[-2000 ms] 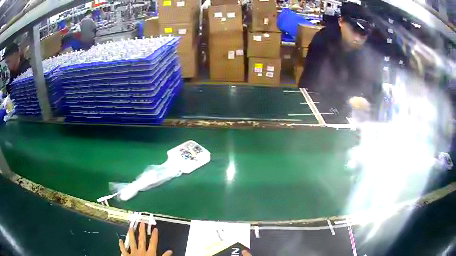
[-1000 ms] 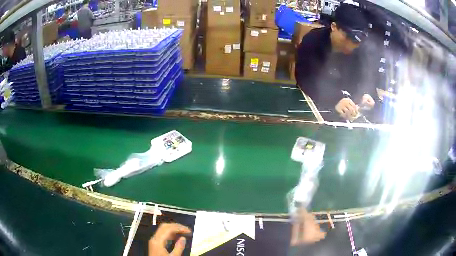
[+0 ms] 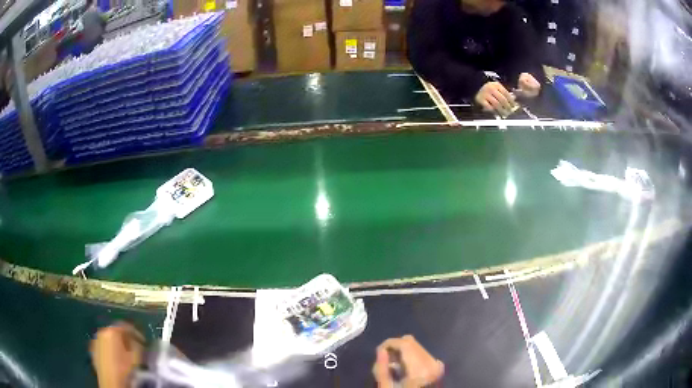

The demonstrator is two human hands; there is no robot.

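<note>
An open white housing lies on the black mat at the near edge of the belt, over a white sheet. A green board with a yellow block shows inside it. Its bagged cord trails left, blurred. My left hand is at the cord's left end, blurred; whether it grips the bag is unclear. My right hand is right of the housing, not touching it, with fingers curled. A dark spot shows between thumb and fingers; I cannot tell if it is a held part.
On the green belt, another open housing with bagged cord lies left, and a white bagged unit lies far right. Beyond are stacked blue trays, cartons, a blue bin and a person working with both hands.
The housing whose bagged cord my right hand reached on the belt is now on the mat. My left hand moved left. The view shifted downward, and another bagged unit shows at far right.
</note>
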